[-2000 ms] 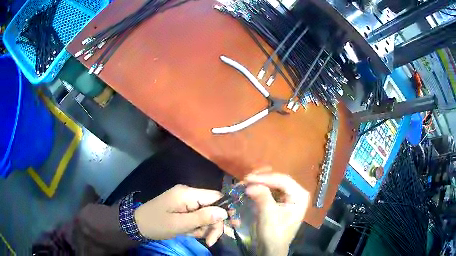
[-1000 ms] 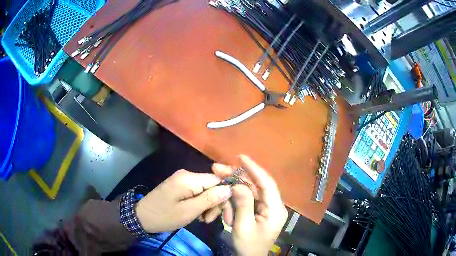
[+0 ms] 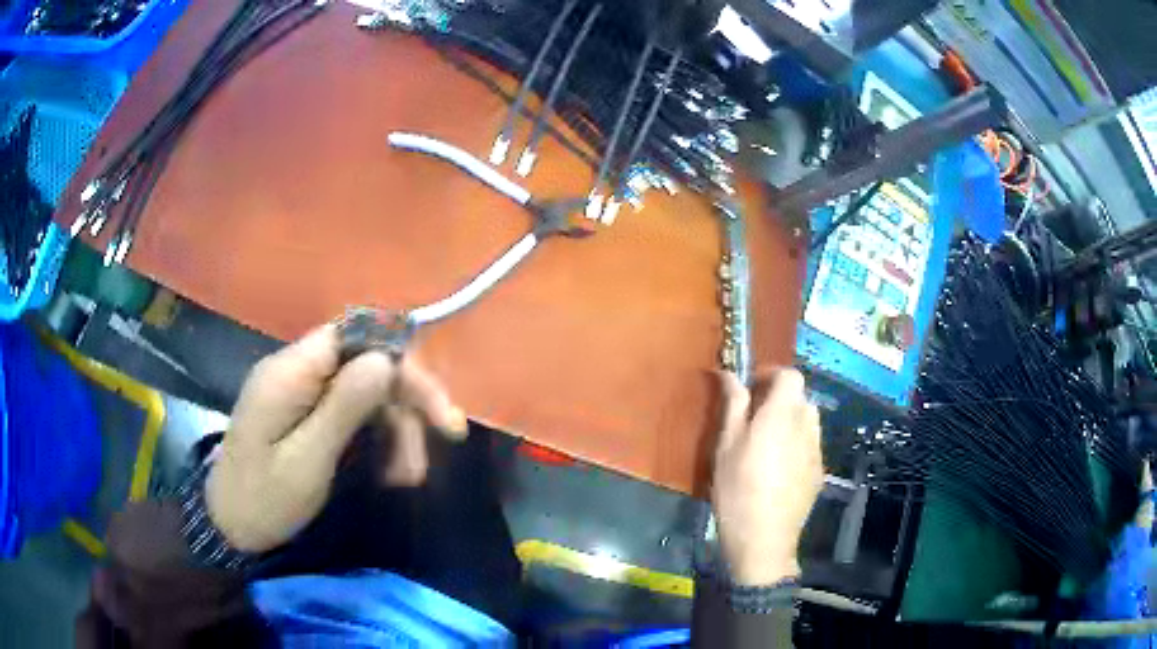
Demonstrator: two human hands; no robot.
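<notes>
My left hand [image 3: 294, 437] is at the board's front edge, left of centre, pinching a small dark blurred bunch [image 3: 372, 332]; I cannot tell exactly what it is. My right hand [image 3: 765, 482] is at the board's right front, thumb and fingers around the near end of the silver loading bar [image 3: 736, 285]. The bar lies lengthwise on the board, with a row of small blocks along it; its near end is hidden by the hand. Side cutters [image 3: 555, 219] with white handles lie open on the board, one handle end close to the left hand's bunch.
The reddish-brown board [image 3: 254, 216] holds a cable bundle [image 3: 165, 114] at left and a finished cable pile [image 3: 660, 102] at the back. A light-blue mesh basket [image 3: 79, 121] stands far left. A control panel [image 3: 875, 273] and bulk black cables [image 3: 1002, 380] are at right.
My hands were together over the front edge and are now apart. The left moved left with the small bunch; the right moved right onto the loading bar. The view has shifted right.
</notes>
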